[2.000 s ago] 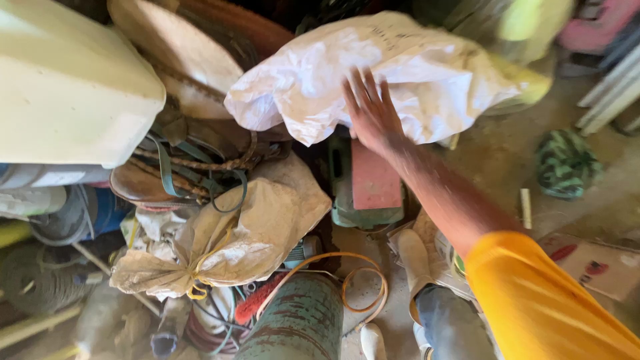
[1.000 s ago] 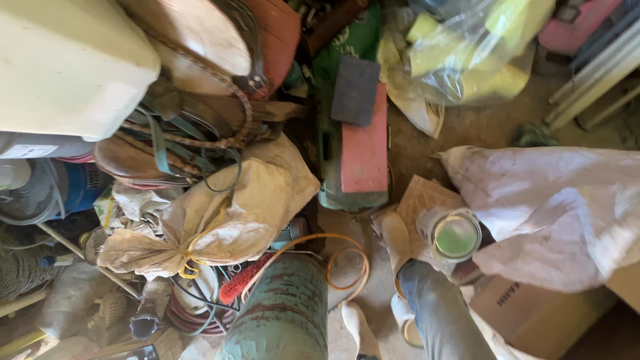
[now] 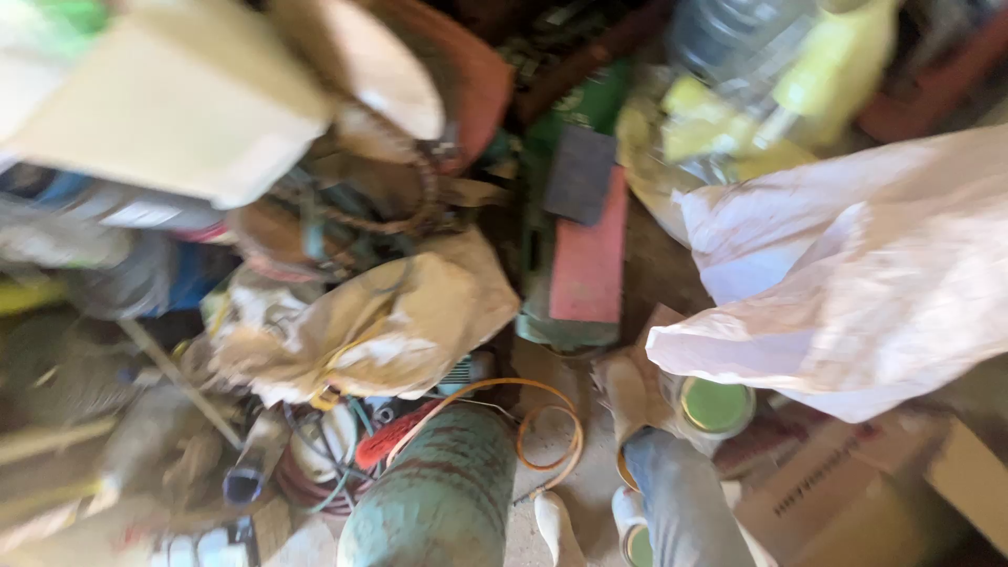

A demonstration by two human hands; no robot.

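Observation:
Neither my left hand nor my right hand shows in the head view now. A large white woven sack (image 3: pixel 858 291) spreads across the right side, its open-looking edge toward the middle; whether a hand holds it is hidden. Left of it a green case (image 3: pixel 568 335) lies on the floor with a pink flat piece (image 3: pixel 587 276) and a dark grey flat block (image 3: pixel 581 175) on top. A tan sack (image 3: pixel 425 315) tied with yellow cord lies further left.
A rusty green gas cylinder (image 3: pixel 437 492) stands at bottom centre beside an orange hose (image 3: pixel 579 441). Cans with green tops (image 3: pixel 715 403) and a cardboard box (image 3: pixel 819 480) sit lower right. A cream container (image 3: pixel 173 102) juts in at upper left.
The white sack, over the top of the green case two seconds ago with an orange-sleeved arm reaching to it, is now at the right. That arm has left the view.

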